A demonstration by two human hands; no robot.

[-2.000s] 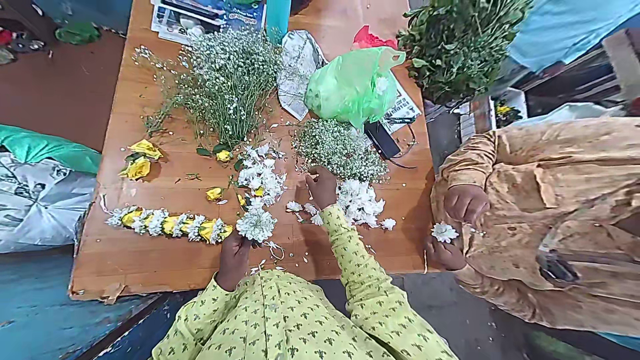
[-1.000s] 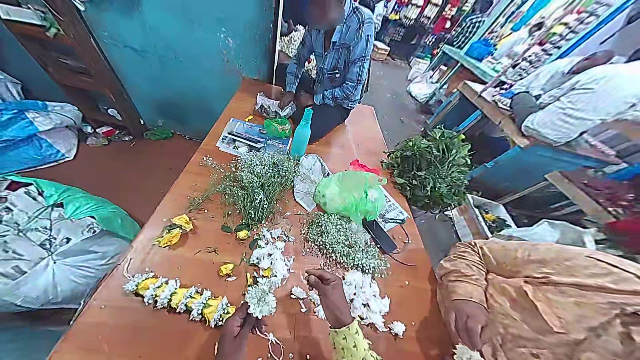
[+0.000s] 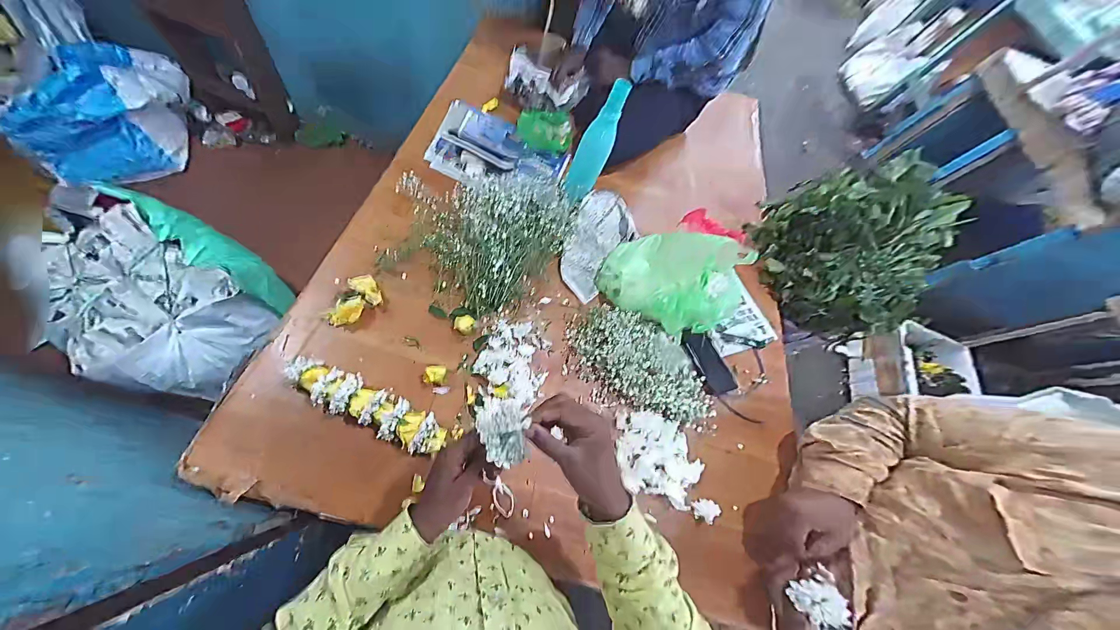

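Observation:
Near the table's front edge, my left hand [image 3: 448, 477] holds a bunch of white flowers [image 3: 502, 430] from below, with a loop of white thread [image 3: 502, 497] hanging under it. The fingertips of my right hand [image 3: 577, 451] touch the bunch's right side; whether they pinch a flower is too small to tell. Left of my hands lies a garland of yellow roses and small white flowers [image 3: 363, 404]. White blossoms [image 3: 516, 354] lie just beyond the bunch. A heap of white flowers [image 3: 658, 459] is right of my right hand, below a pile of baby's breath sprigs [image 3: 639, 363].
On the wooden table [image 3: 297, 455] are loose yellow roses [image 3: 354, 300], upright-looking baby's breath stems [image 3: 499, 236], a green plastic bag [image 3: 674, 276], a phone [image 3: 709, 360] and a teal bottle [image 3: 598, 140]. A person in brown [image 3: 971, 507] holds a white flower at right; another sits at the far end.
My right hand has moved left from beside the white heap to the bunch in my left hand. The view has shifted.

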